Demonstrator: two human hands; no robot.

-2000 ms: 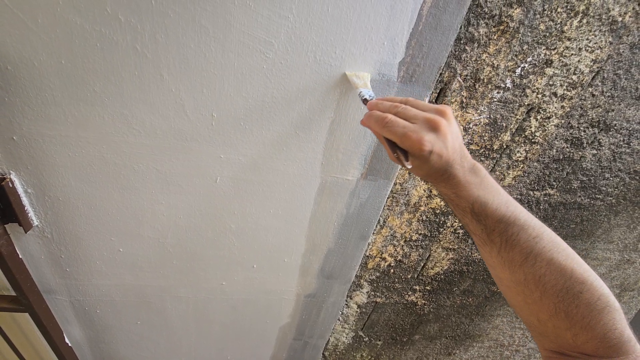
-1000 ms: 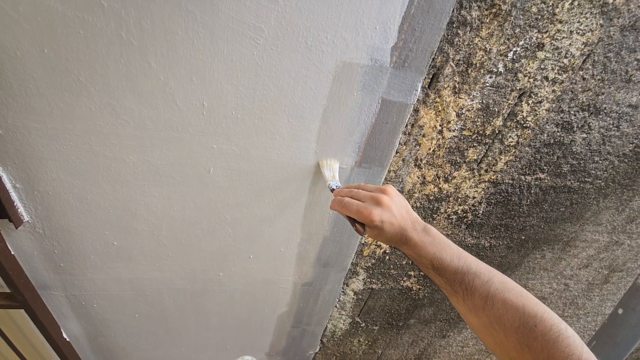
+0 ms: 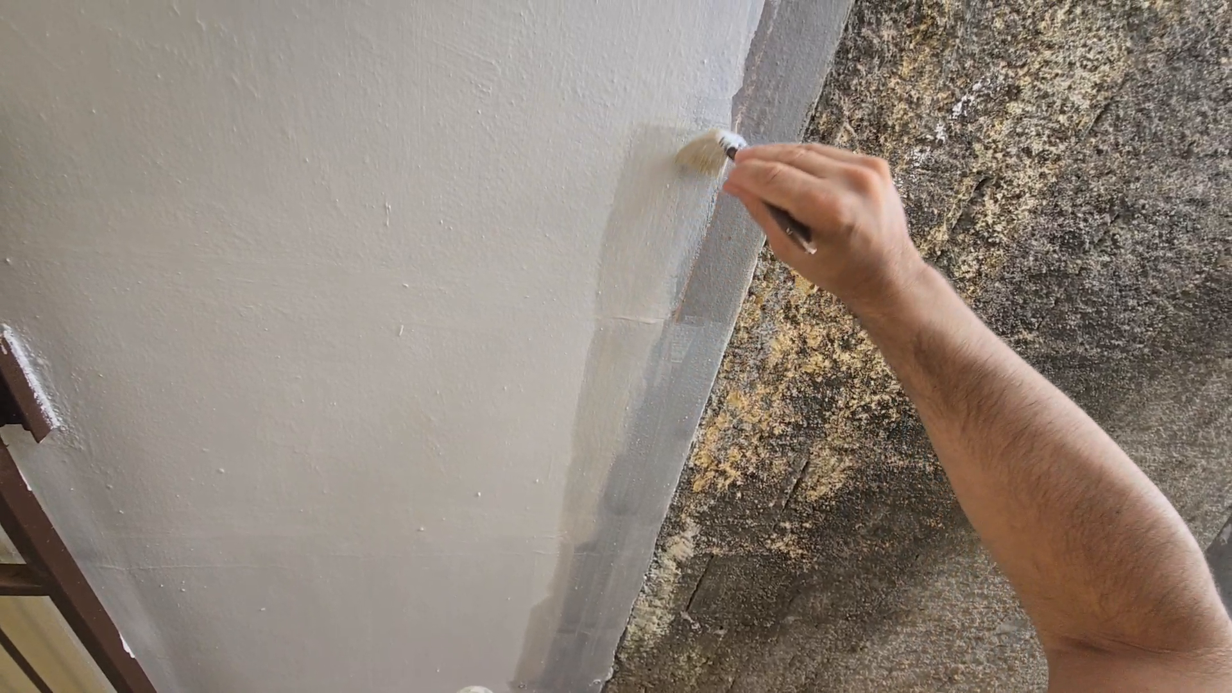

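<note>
My right hand (image 3: 833, 217) is closed around the dark handle of a paintbrush (image 3: 707, 152), reaching in from the lower right. The pale bristles touch the wall beside its right edge, near the top of a wet-looking strip of paint (image 3: 635, 241). The painted wall (image 3: 385, 289) is light grey-white, with a darker grey band (image 3: 679, 385) along its slanting edge. My left hand is out of view.
Rough, stained dark stone or concrete (image 3: 866, 462) with yellowish patches lies right of the wall's edge. A brown frame (image 3: 67, 577) and a brown block (image 3: 24, 390) stand at the left. A small whitish object shows at the bottom edge.
Between two seconds and one second ago, my right hand moved the brush down along the edge. Since then it has moved back up. The brush has stayed in my hand.
</note>
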